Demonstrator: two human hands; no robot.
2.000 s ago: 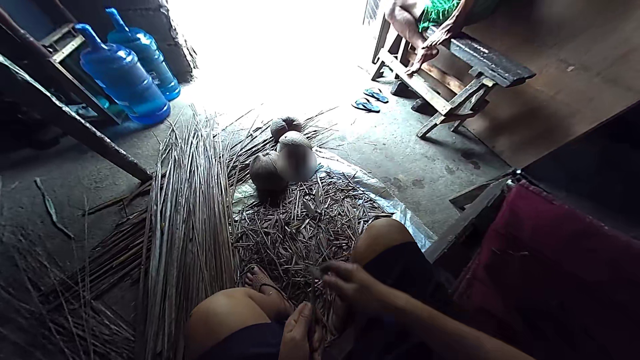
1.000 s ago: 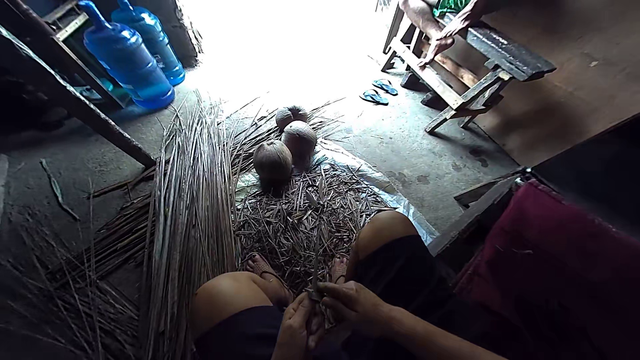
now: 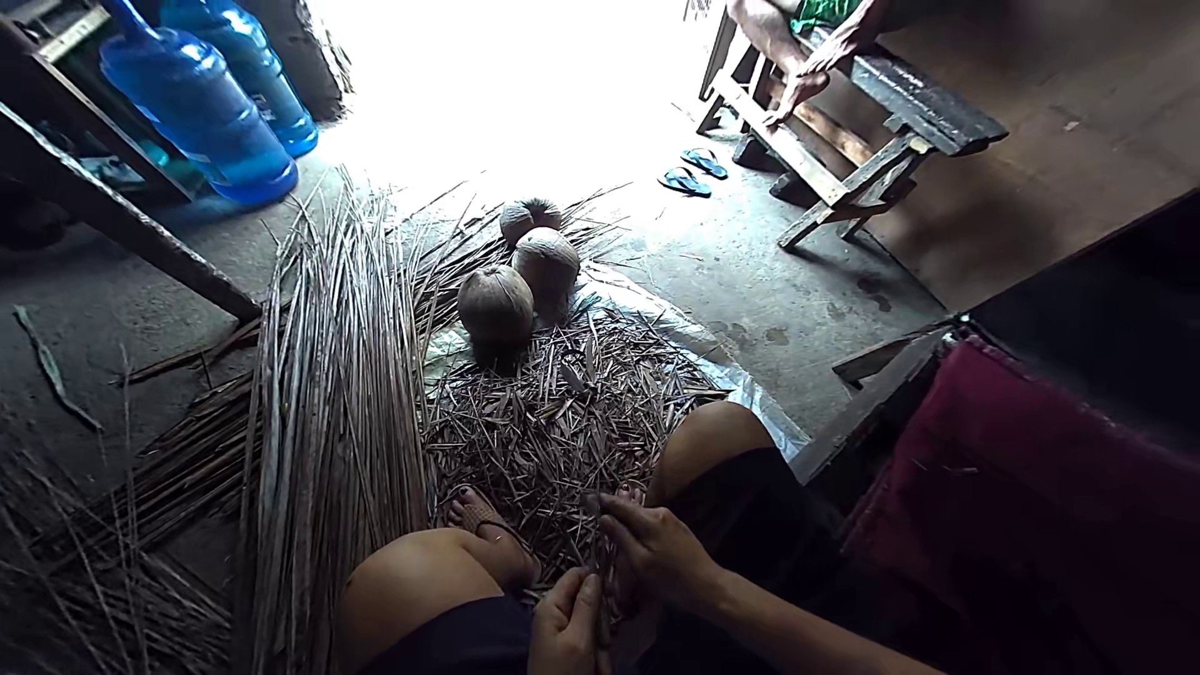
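My left hand (image 3: 565, 621), low between my knees, has its thumb and fingers closed on a thin strip of dried leaf or stick (image 3: 603, 600). Just above and to the right is my right hand (image 3: 647, 542), its thumb and fingertips pinched together near the strip's upper end; whether it holds the strip or a small tool is too dark to tell. Beneath both hands, short dry clippings (image 3: 553, 422) cover a plastic sheet (image 3: 741, 375). Three dry coconuts (image 3: 496, 305) stand at the far edge of the clippings. A bundle of long thin dried sticks (image 3: 328, 422) lies left of my knee.
Blue water jugs (image 3: 202, 112) stand at the upper left beside a slanted wooden beam (image 3: 122, 211). A person sits with bare feet (image 3: 800, 92) on a wooden bench (image 3: 923, 98), near flip-flops (image 3: 694, 173). Dark red cloth (image 3: 1022, 487) hangs at the right. More sticks (image 3: 103, 534) lie left.
My hands were close together one second ago; my right hand now sits farther up and to the right of my left.
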